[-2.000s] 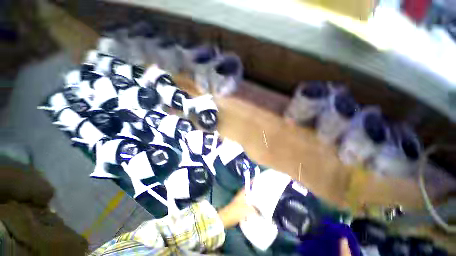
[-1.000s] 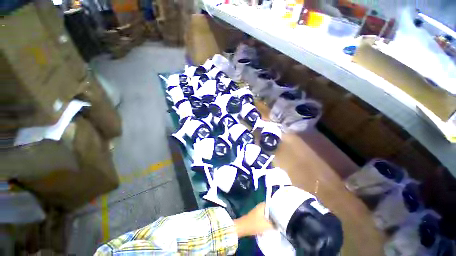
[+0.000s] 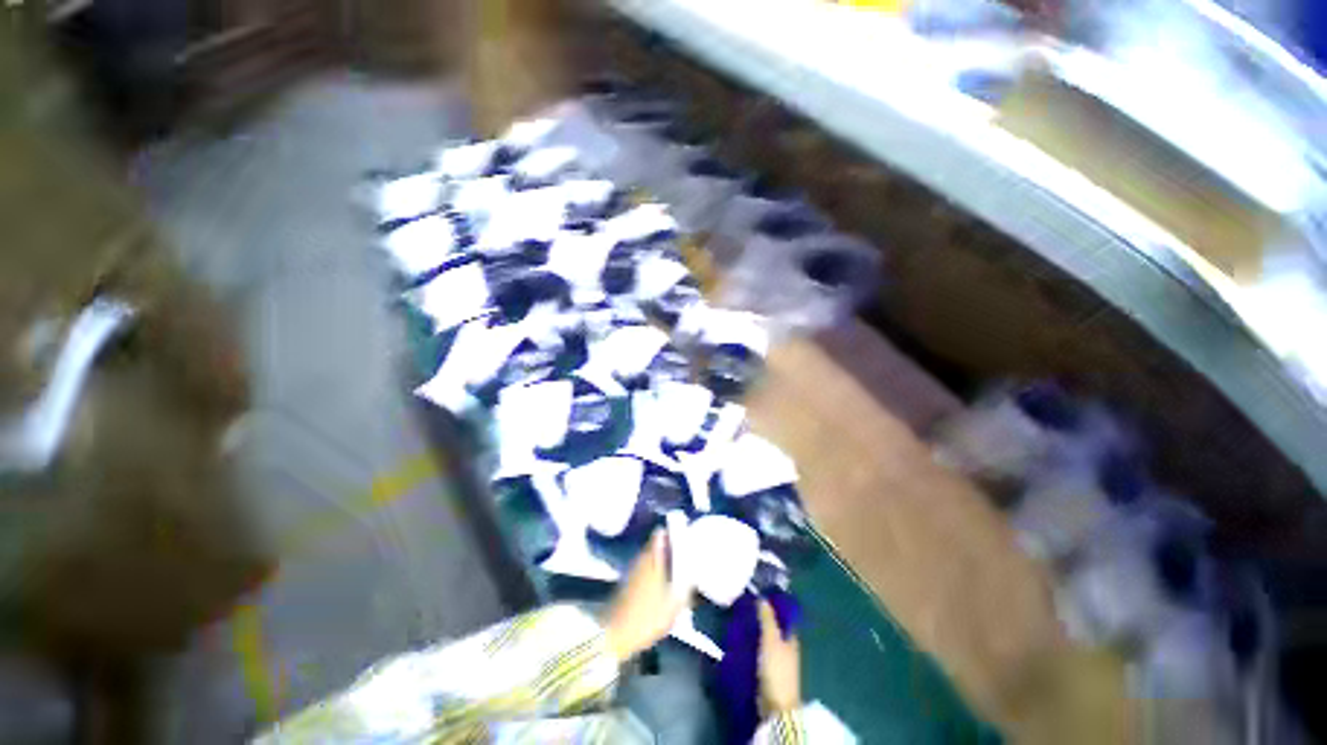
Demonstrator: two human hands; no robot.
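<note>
The frame is blurred. My left hand [image 3: 648, 600] is at the lower middle, its fingers on the left side of a white-and-black security camera [image 3: 720, 559] at the near end of the group. The camera's white foot shows below it. My right hand [image 3: 782, 658] is just right of and below that camera, holding a bunched purple-blue cloth [image 3: 739, 662]; the cloth is close to the camera's lower right side. Whether the camera's foot touches the green mat [image 3: 873, 662] cannot be told.
Several more security cameras [image 3: 597, 495] stand packed on the mat beyond my hands. Bagged cameras [image 3: 815, 277] line the back of the brown strip [image 3: 859, 466], below a white shelf [image 3: 873, 138]. Brown cartons [image 3: 117, 437] are at left beside the grey floor [image 3: 349, 437].
The held camera has moved away from me, up to the near end of the group. My right hand and the purple cloth, out of view one second ago, show again.
</note>
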